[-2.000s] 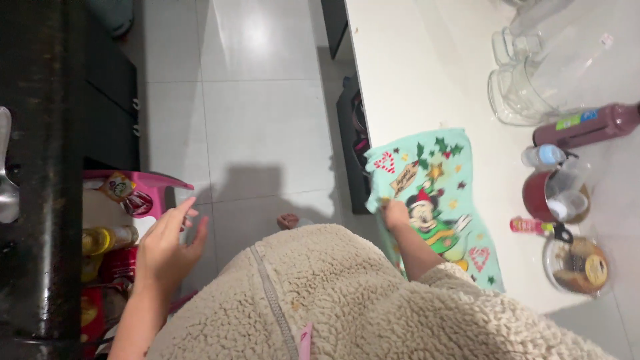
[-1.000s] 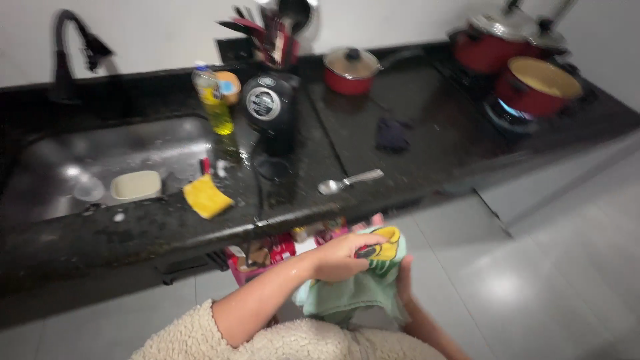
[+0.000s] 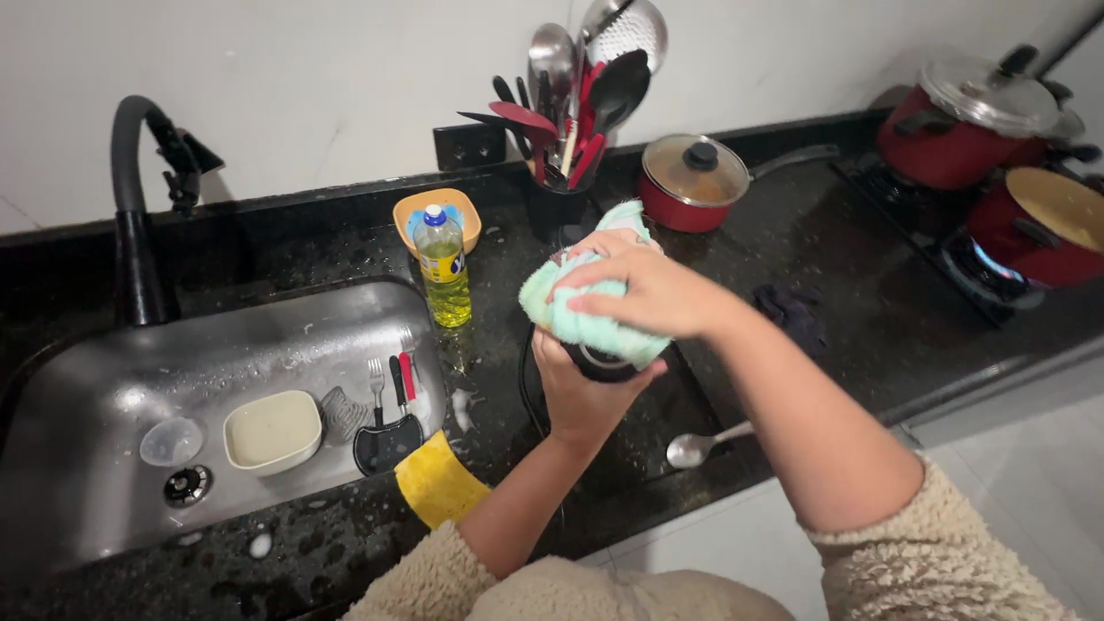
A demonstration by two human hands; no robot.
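Note:
My right hand (image 3: 642, 285) presses a mint-green towel (image 3: 595, 319) over the top of a black round object (image 3: 604, 366), whose rim shows below the cloth. From beneath, my left hand (image 3: 582, 397) grips that black object; most of it is hidden by the towel and my hands. Just behind stands a black holder (image 3: 556, 211) full of kitchen utensils. A bottle of yellow-green liquid (image 3: 444, 272) stands to the left, and a metal spoon (image 3: 690, 450) lies to the right on the counter.
The steel sink (image 3: 285, 345) at left holds a cream container (image 3: 272, 431), forks and knives. A yellow cloth (image 3: 440, 483) hangs at its edge. A lidded red saucepan (image 3: 694, 181) and a dark cloth (image 3: 789, 315) are on the right. An open red pot (image 3: 1039, 228) sits over a lit blue flame.
The view has turned from the white table to the sink counter. The towel, on the table two seconds ago, is now up over the black object, which my left hand has taken hold of.

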